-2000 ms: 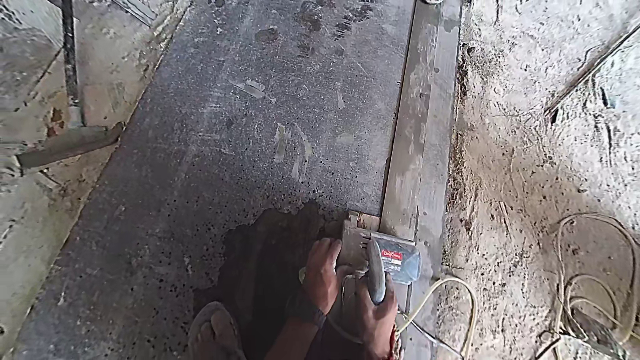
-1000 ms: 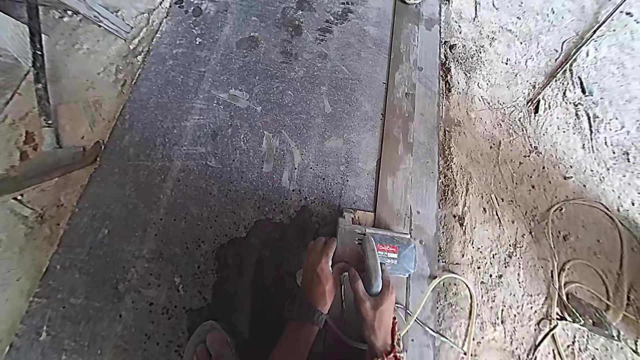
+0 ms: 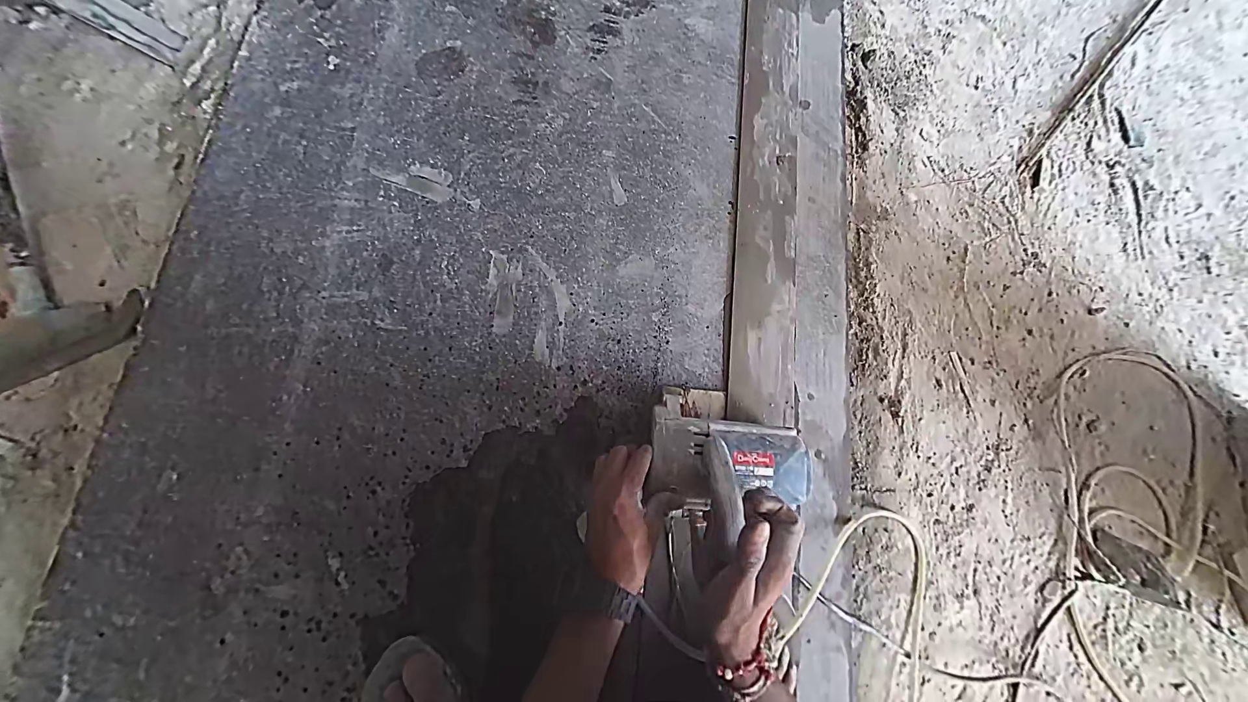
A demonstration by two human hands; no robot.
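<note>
A handheld power cutter (image 3: 682, 458), with a blue motor cover and a red Dongcheng label, sits on a dark stone slab (image 3: 439, 263) at the lower middle. Its front touches the lower visible end of a long straight metal bar (image 3: 765, 244) lying along the slab's right side. My right hand (image 3: 751, 575) is wrapped around the tool's rear handle. My left hand (image 3: 624, 512) presses its fingers on the left side of the tool's body. The blade is hidden beneath the tool. A dark wet patch (image 3: 497, 526) spreads on the slab left of my hands.
A pale cable or hose (image 3: 916, 556) curves right of the tool, and more loops (image 3: 1072, 439) lie on the rough ground. A thin rod (image 3: 1082, 97) lies at the upper right. A metal piece (image 3: 68, 336) reaches the slab's left edge. My foot (image 3: 414, 673) shows at the bottom.
The view has shifted slightly. Both hands stay on the cutter, and no other change is plain.
</note>
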